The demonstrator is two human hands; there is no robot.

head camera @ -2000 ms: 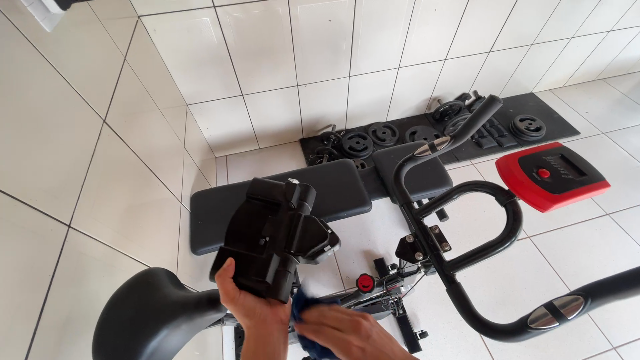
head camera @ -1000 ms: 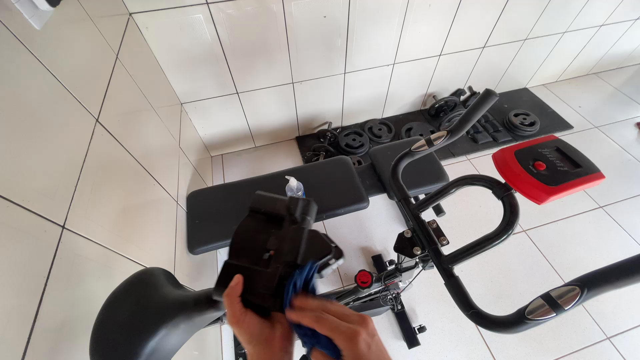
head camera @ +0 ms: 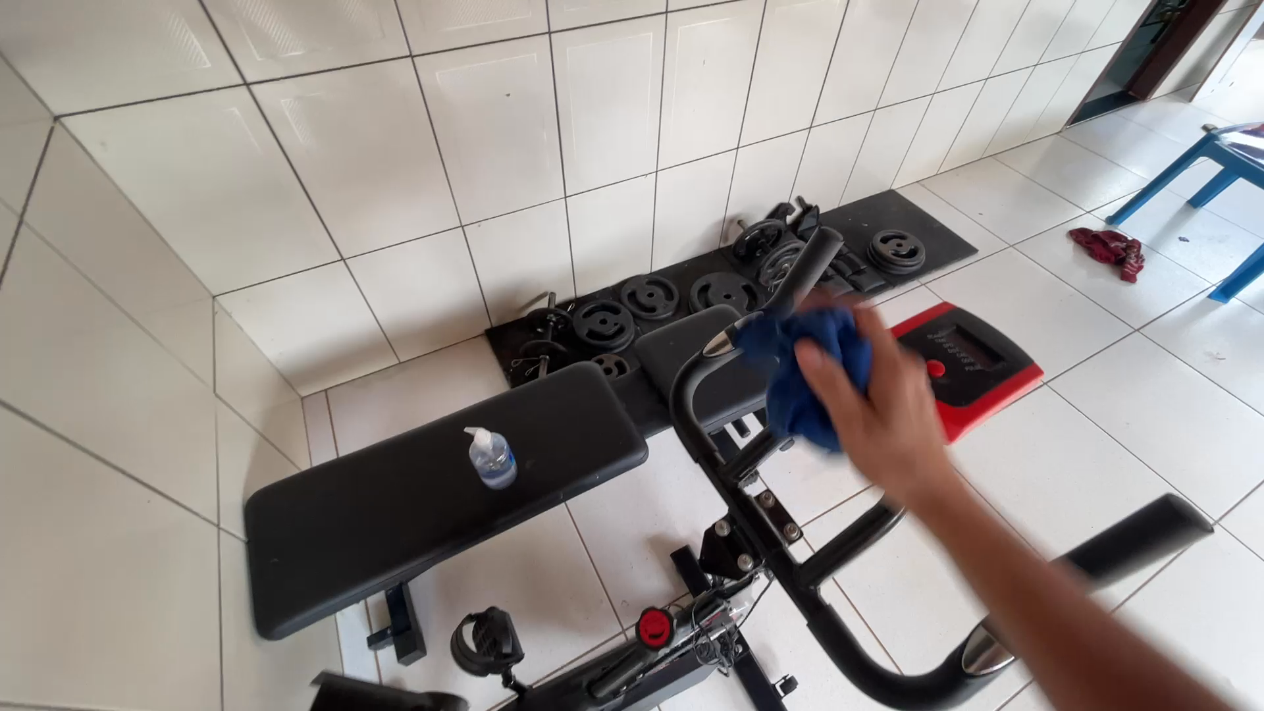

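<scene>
A bunched blue cloth (head camera: pixel 815 380) is gripped in my right hand (head camera: pixel 884 405), which is blurred and raised over the handlebar (head camera: pixel 691 400) of an exercise bike. The cloth overlaps the far side of the bar, near its metal pulse sensor (head camera: pixel 721 344); whether it touches cannot be told. Beside the hand is the red and black console (head camera: pixel 968 365). My left hand is out of view. A clear pump bottle (head camera: pixel 492 458) stands on the black padded bench (head camera: pixel 395 504). The bike's red tension knob (head camera: pixel 655 628) shows lower down.
Weight plates (head camera: pixel 649 296) and dumbbell bars lie on a black mat (head camera: pixel 923 212) along the tiled wall. A pedal (head camera: pixel 486 640) sticks out near the bench. The other handlebar grip (head camera: pixel 1136 538) is at right. Farther off are a dark red cloth (head camera: pixel 1108 252) and a blue plastic table or stool (head camera: pixel 1210 163).
The black plastic part that my left hand held has left the view, along with that hand. My right hand has moved with the blue cloth to the handlebar. The view has shifted right.
</scene>
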